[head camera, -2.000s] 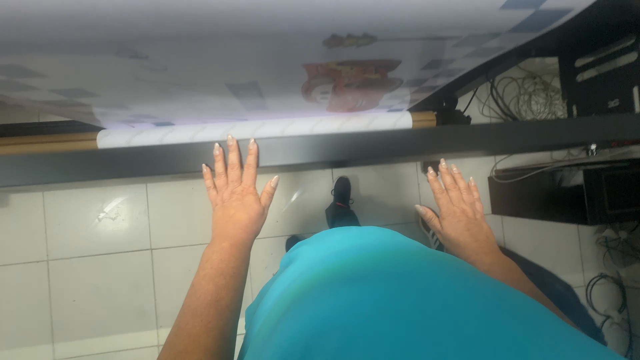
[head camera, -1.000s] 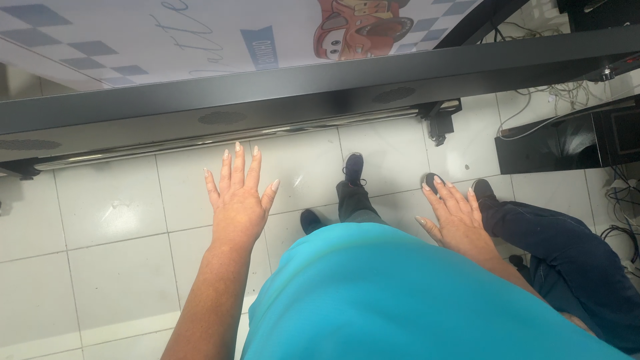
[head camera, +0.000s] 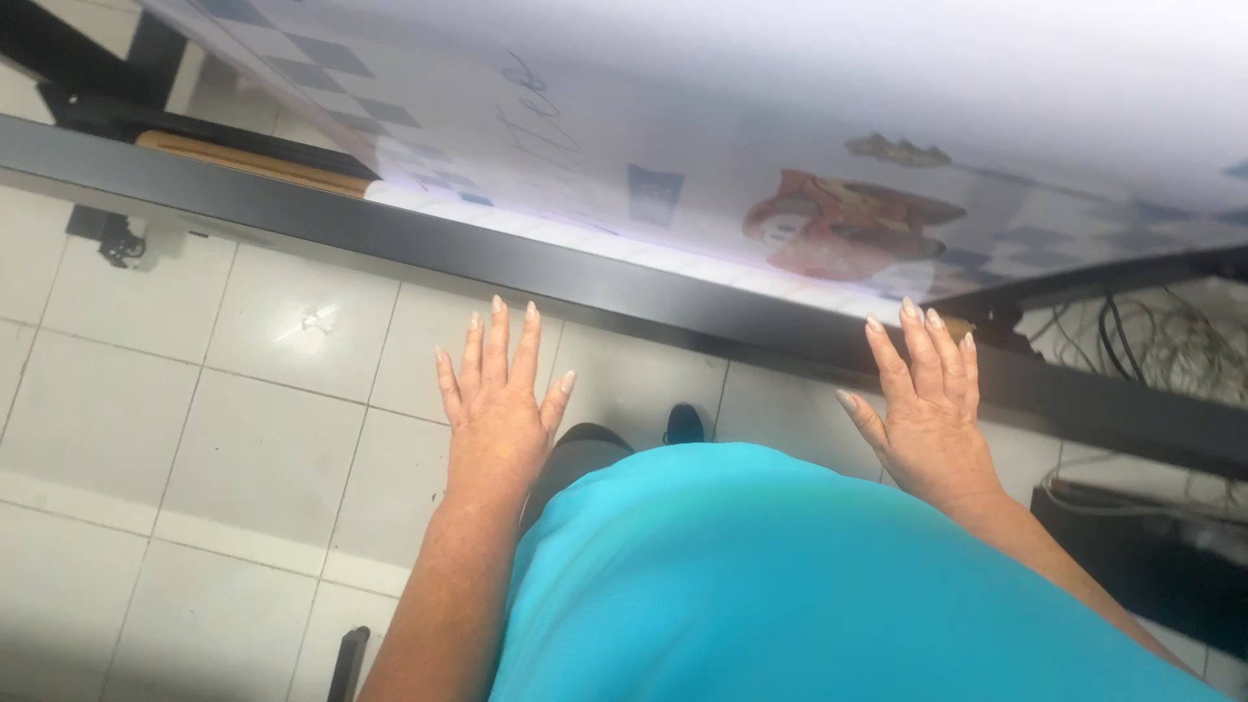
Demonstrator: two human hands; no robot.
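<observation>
Palm down and fingers spread, my left hand [head camera: 498, 419] holds nothing; its fingertips come just short of a long dark metal bar [head camera: 585, 278]. My right hand [head camera: 931, 419] is also empty with its fingers apart, and its fingertips overlap the bar in the view; whether they touch it I cannot tell. Beyond the bar hangs a printed white sheet [head camera: 721, 107] with a red cartoon car, blue-grey checks and script lettering. At its lower end lies a white roll [head camera: 624, 255] on a brown cardboard tube [head camera: 258, 166].
Pale floor tiles [head camera: 273, 429] lie below the bar. Tangled cables [head camera: 1189, 341] are at the right, above a black box-like unit [head camera: 1150, 556]. A black frame part [head camera: 107, 78] stands at the upper left. A dark shoe [head camera: 684, 424] shows beyond my turquoise top.
The view has shifted and tilted. My right hand has moved up to the bar, where it was short of it before. The other person's legs at the right are no longer in sight.
</observation>
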